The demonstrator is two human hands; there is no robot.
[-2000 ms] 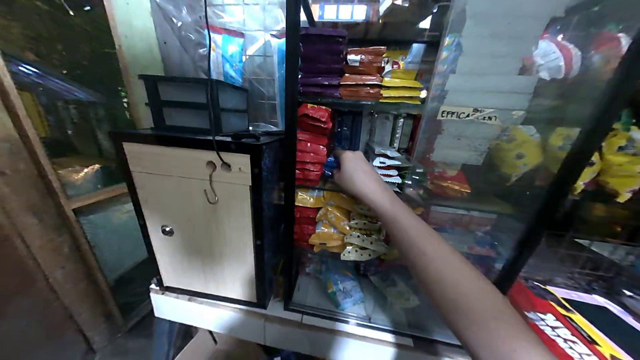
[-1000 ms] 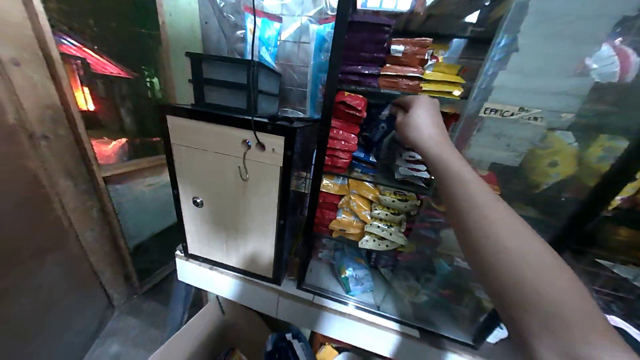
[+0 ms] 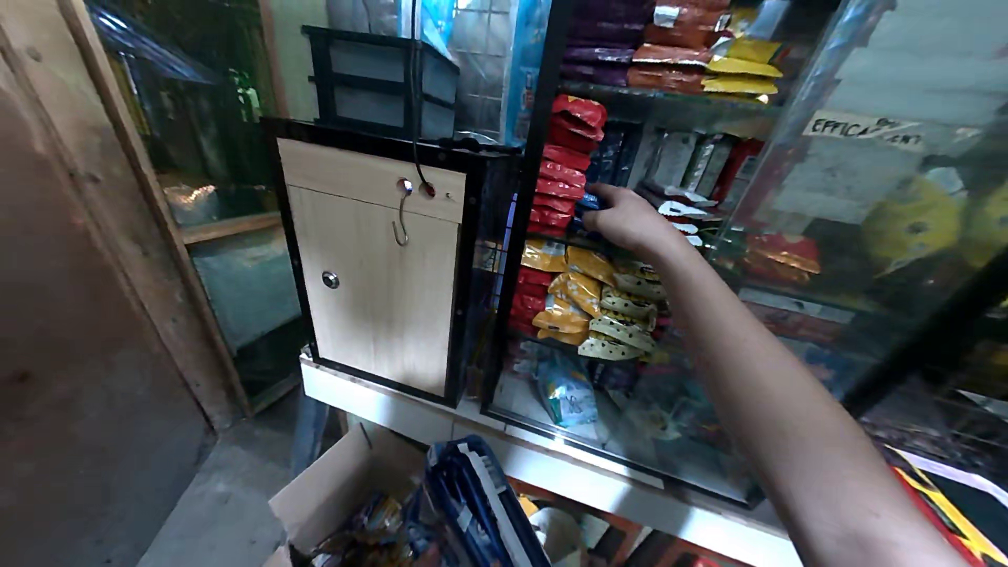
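My right hand (image 3: 626, 220) reaches into the glass display cabinet, its fingertips at a small dark blue packet (image 3: 588, 203) on the middle shelf. Whether it grips the packet cannot be told. A stack of red packets (image 3: 561, 179) stands directly left of the fingers. Yellow packets (image 3: 579, 279) and cream dotted packets (image 3: 622, 323) lie on the shelf below. At the bottom, a bundle of dark blue packets (image 3: 480, 504) rises above an open cardboard box (image 3: 327, 488). My left hand is not clearly visible; what holds the bundle, if anything, is hidden.
A wooden cabinet (image 3: 374, 283) with a metal hook stands left of the display, a black drawer rack (image 3: 382, 90) on top. Sliding glass (image 3: 858, 205) covers the display's right side. Purple packets (image 3: 602, 39) fill part of the upper shelf. A white ledge (image 3: 378, 402) runs beneath both cabinets.
My right hand was higher, at dark blue packets, one second ago and is now lower beside the red stack. The dark blue bundle now stands up higher by the cardboard box.
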